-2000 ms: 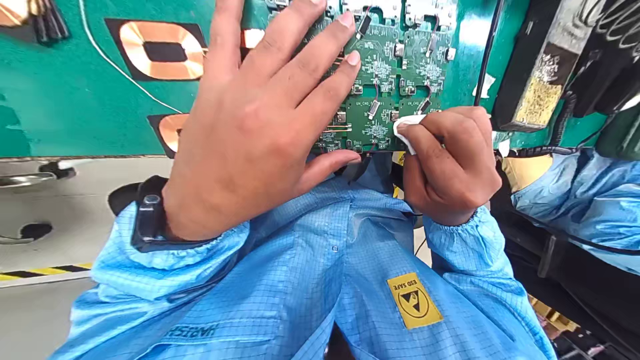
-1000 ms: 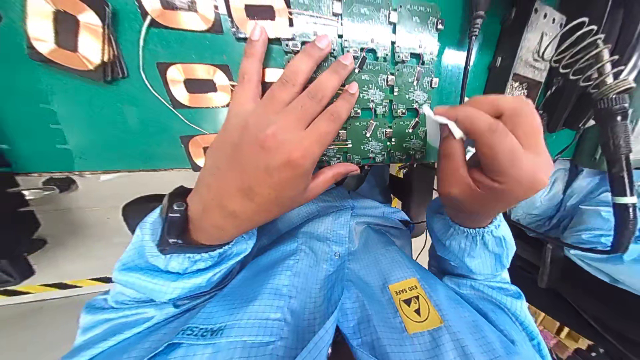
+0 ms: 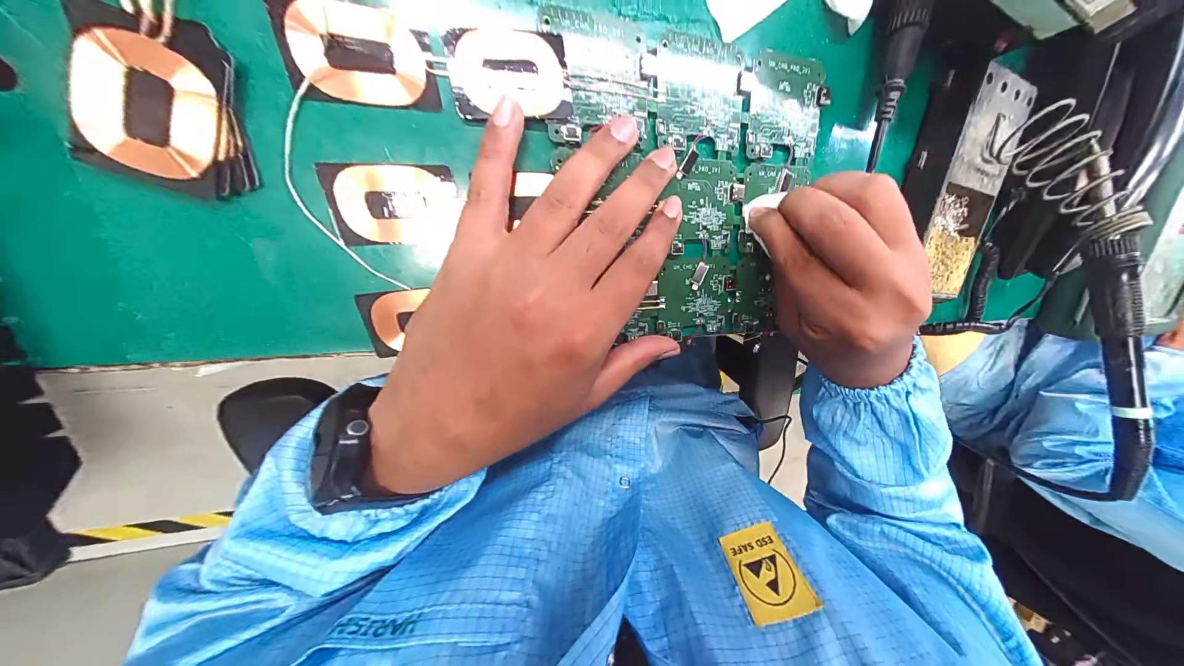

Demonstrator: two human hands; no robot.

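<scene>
My left hand [image 3: 536,305] lies spread, palm down, over the left part of a panel of green circuit boards [image 3: 708,208], its fingers apart and holding nothing. Its index fingertip touches a flat copper coil [image 3: 510,79] on a black backing. Pinched in my right hand [image 3: 846,268] is a small white wipe [image 3: 760,215], against the right side of the panel. Thin wires run from the coils to the boards, and small metal parts on wires, such as one [image 3: 700,274], rest on them. My left palm hides some boards.
More copper coils, one stack [image 3: 146,104] among them, lie left on the green mat [image 3: 259,287]. A soldering iron in a coiled-wire holder [image 3: 1105,231] stands right, beside a metal tray [image 3: 962,213]. A black cable tool [image 3: 893,74] and white scraps [image 3: 740,14] lie at the back. Another person's blue sleeve shows right.
My right hand has come back from beside the panel's right edge and brought the wipe onto the boards. My left hand stays spread over the panel.
</scene>
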